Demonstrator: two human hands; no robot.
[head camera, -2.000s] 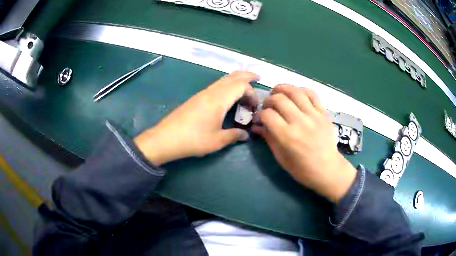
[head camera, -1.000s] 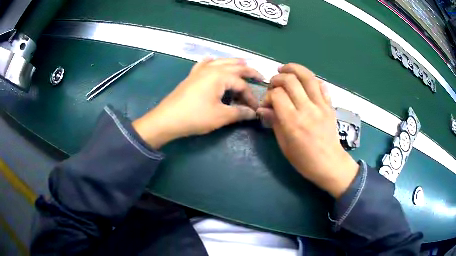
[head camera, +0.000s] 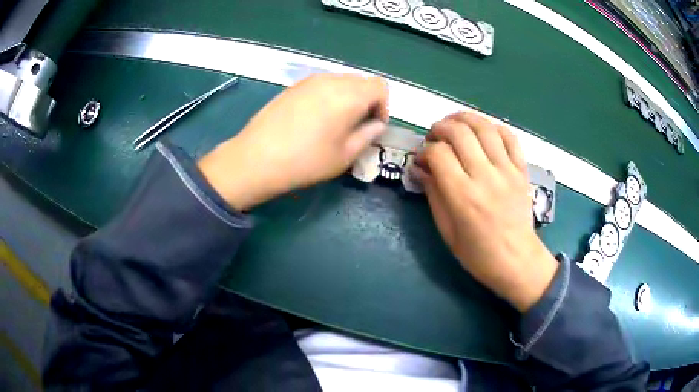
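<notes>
A grey metal housing strip (head camera: 404, 138) lies on the green belt with its straight edge away from me and its lobes towards me. A small dark and silver ribbed insert (head camera: 391, 170) sits in a gap between lobes near its left end. My left hand (head camera: 310, 136) is at the strip's left end, fingers curled and slightly blurred; whether it holds anything is hidden. My right hand (head camera: 479, 195) covers the strip's middle, with its fingertips on the strip just right of the insert. The strip's right end shows beyond this hand.
Tweezers (head camera: 184, 113) and a loose ring (head camera: 89, 113) lie at left, near a metal bracket (head camera: 32, 96). A slanted four-circle strip (head camera: 615, 222) and a loose disc (head camera: 642, 297) lie at right. Other strips lie at the top (head camera: 429, 18) and upper right (head camera: 654, 115).
My left hand has moved up and left off the gap, uncovering the ribbed insert. My right hand has shifted slightly right. The farther strips have moved right.
</notes>
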